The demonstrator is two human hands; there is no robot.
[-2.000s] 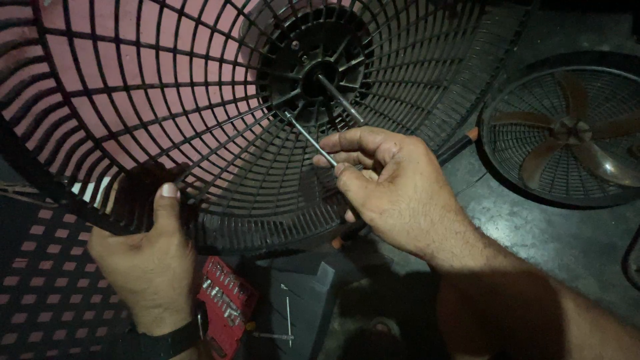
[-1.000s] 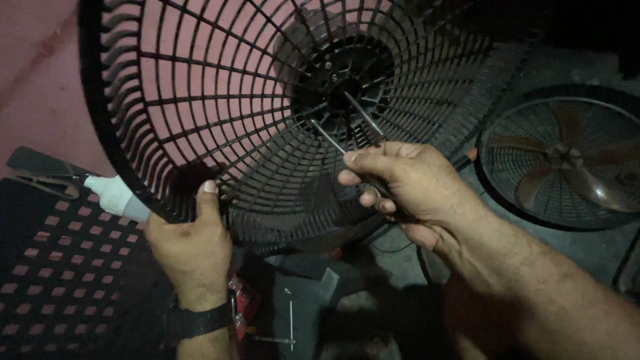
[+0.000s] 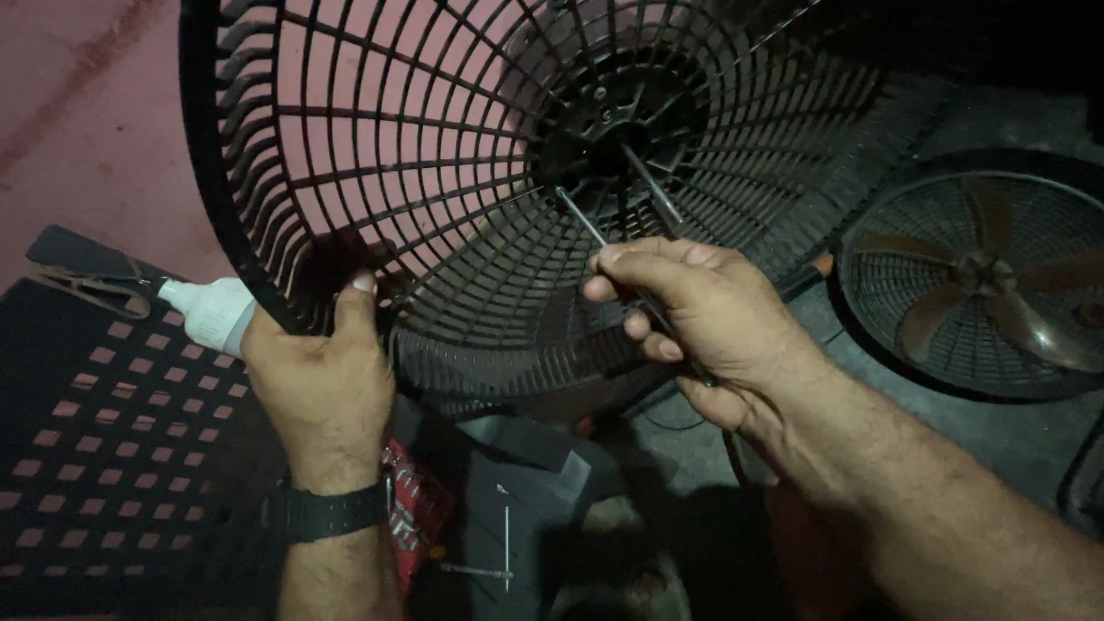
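My left hand (image 3: 323,379), with a dark watch on the wrist, grips the lower left rim of a black plastic fan guard (image 3: 466,198), thumb on the inner side. A metal motor shaft (image 3: 653,185) sticks out through the guard's hub. In my right hand (image 3: 699,319) is a screwdriver (image 3: 582,214), its thin steel shank pointing up and left. Its tip is near the lower left edge of the hub; whether it touches cannot be told. The handle is mostly hidden by my fingers.
Another round guard with brown fan blades (image 3: 983,272) lies at the right. A white bulb (image 3: 207,315) is beside my left hand, above a perforated dark surface (image 3: 95,431). Below are a red tool case (image 3: 414,509) and an L-shaped metal tool (image 3: 507,543). A pink wall stands behind.
The view has shifted left, bringing the white bulb into sight. My right hand has turned, with more of its curled fingers showing. Both hands keep their hold.
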